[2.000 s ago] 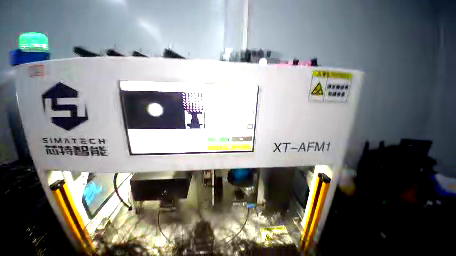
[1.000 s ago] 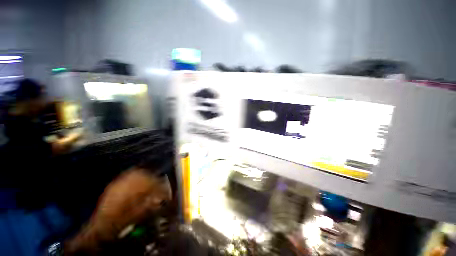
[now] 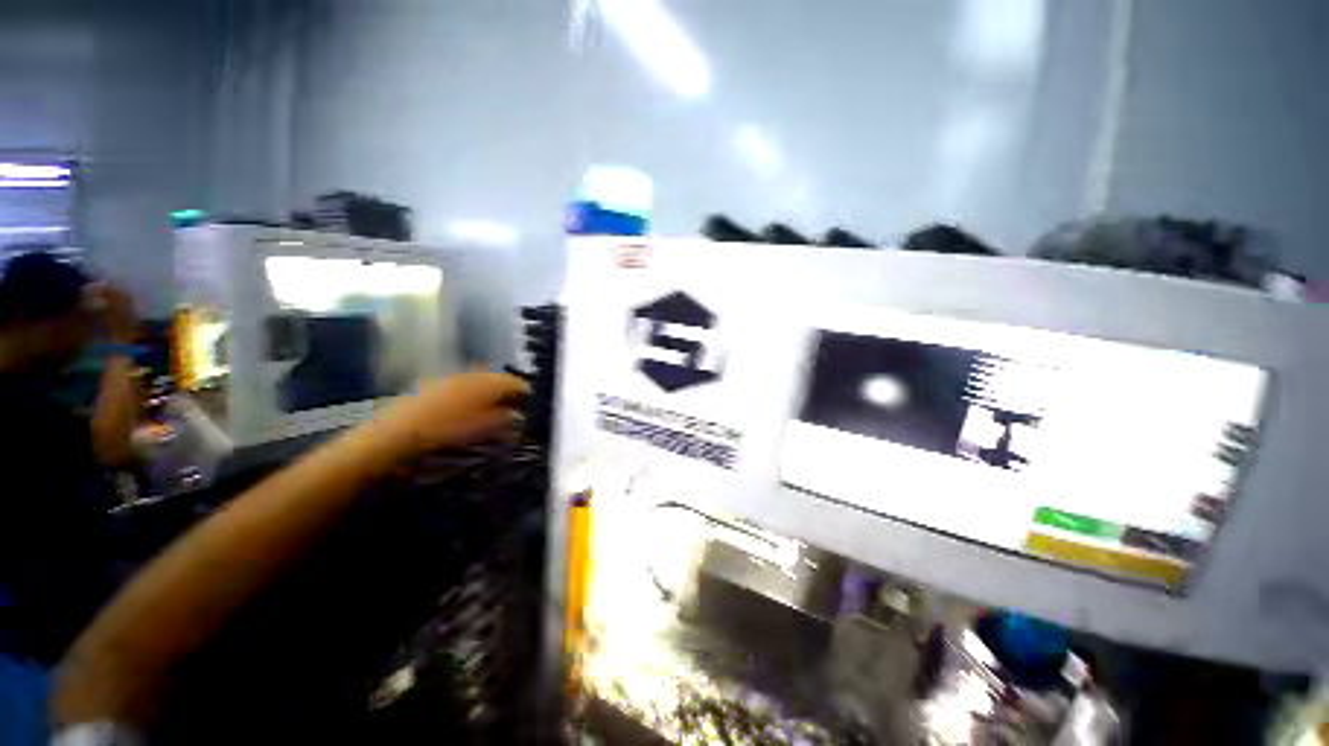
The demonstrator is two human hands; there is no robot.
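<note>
My left hand (image 3: 474,410) is stretched out to the left of the white machine (image 3: 758,292), with its fingertips at a dark tray stack (image 3: 541,357). The hand is blurred. I cannot tell whether the fingers grip anything. Black trays (image 3: 459,619) lie below my forearm, dark and hard to make out. The machine's touchscreen (image 3: 889,391) shows a bright spot on black. Inside its lit opening are a dark box unit (image 3: 751,590) and a blue round part (image 3: 1023,641). My right hand cannot be made out.
A yellow-orange safety bar (image 3: 580,590) stands at the opening's left side. A signal lamp (image 3: 612,201) tops the machine's corner. A person (image 3: 51,437) works at the far left beside another white machine (image 3: 233,328). Dark pieces lie along the near machine's top.
The view has turned left from the machine, bringing the other machine and person in. My left hand came into view low at left, then moved up and forward to the dark stack.
</note>
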